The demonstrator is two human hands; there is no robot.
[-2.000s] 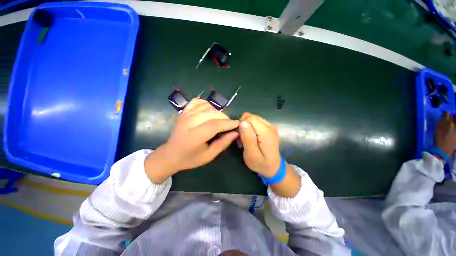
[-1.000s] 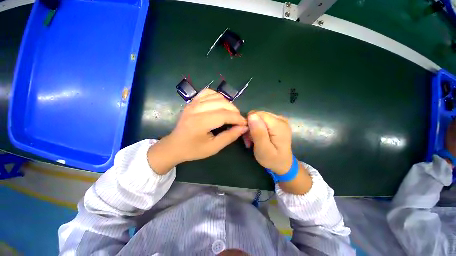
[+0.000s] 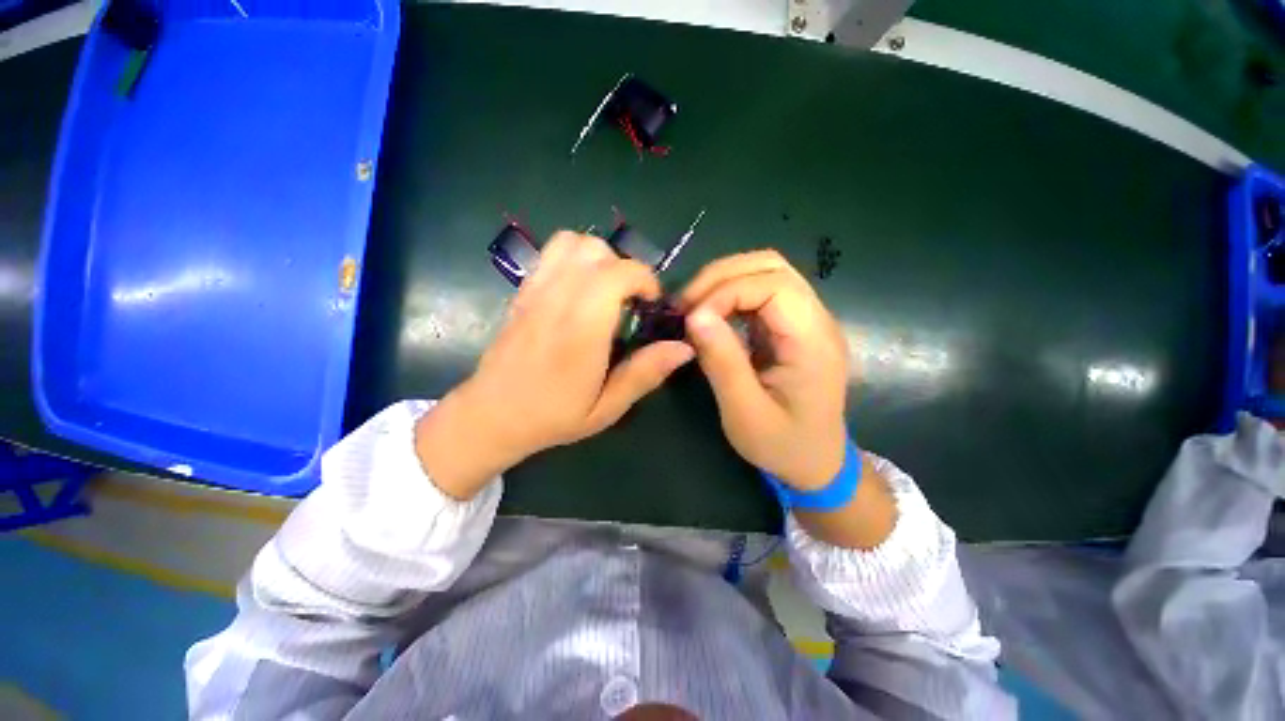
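My left hand [image 3: 557, 345] holds a small black housing [image 3: 655, 324] between thumb and fingers. A bit of green and red shows on it. My right hand [image 3: 775, 359], with a blue wristband [image 3: 822, 482], touches the housing's right side with thumb and fingertips; whether it also pinches a small part is hidden. Two unfinished units lie just beyond my left hand, one at the left [image 3: 514, 251] and one partly covered at the right [image 3: 637, 242]. A third unit [image 3: 644, 113] with red wires and a pale strip lies farther back.
A large blue tray [image 3: 212, 268] at left has a black unit with a green strip [image 3: 134, 42] in its far corner. Tiny black parts [image 3: 827, 256] lie right of my hands. At the right edge are another blue tray [image 3: 1240, 310] and a person's sleeve [image 3: 1212, 535].
My right hand has opened up from a closed pinch, its fingers now arched over the housing. More of the housing shows between my hands. The view has shifted slightly.
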